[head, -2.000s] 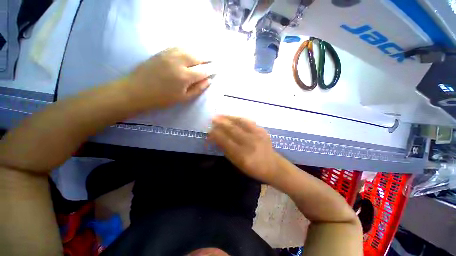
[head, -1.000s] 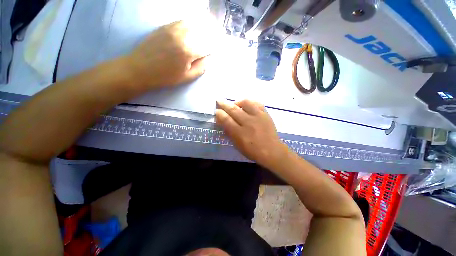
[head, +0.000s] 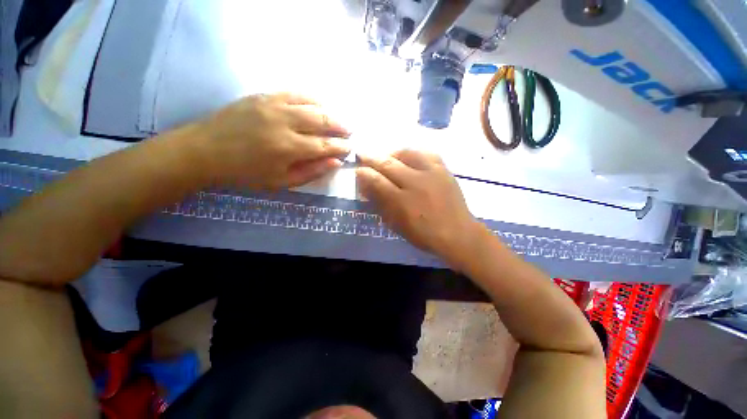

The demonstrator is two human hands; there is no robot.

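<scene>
A light grey fabric panel (head: 123, 90) lies on the white table, its dark left edge visible and the rest washed out by lamp glare. My left hand (head: 282, 141) is on the panel, fingers pinching its corner near the table's front edge. My right hand (head: 416, 196) meets it, thumb and fingers closed on the same small dark-edged corner. The fingertips of both hands nearly touch. The needle area (head: 393, 41) of the sewing machine is behind the hands, partly lost in glare.
Snips with orange-brown and green handles (head: 520, 110) lie right of a grey-blue cylinder (head: 440, 92). The white machine head (head: 622, 74) is upper right. A ruler strip (head: 278, 214) runs along the front edge. A cream strip (head: 59, 82) lies left. A red basket (head: 635, 327) stands below right.
The panel has moved towards me and its lower left corner now shows. My left hand has come down and nearer my right hand, which has moved slightly up and right.
</scene>
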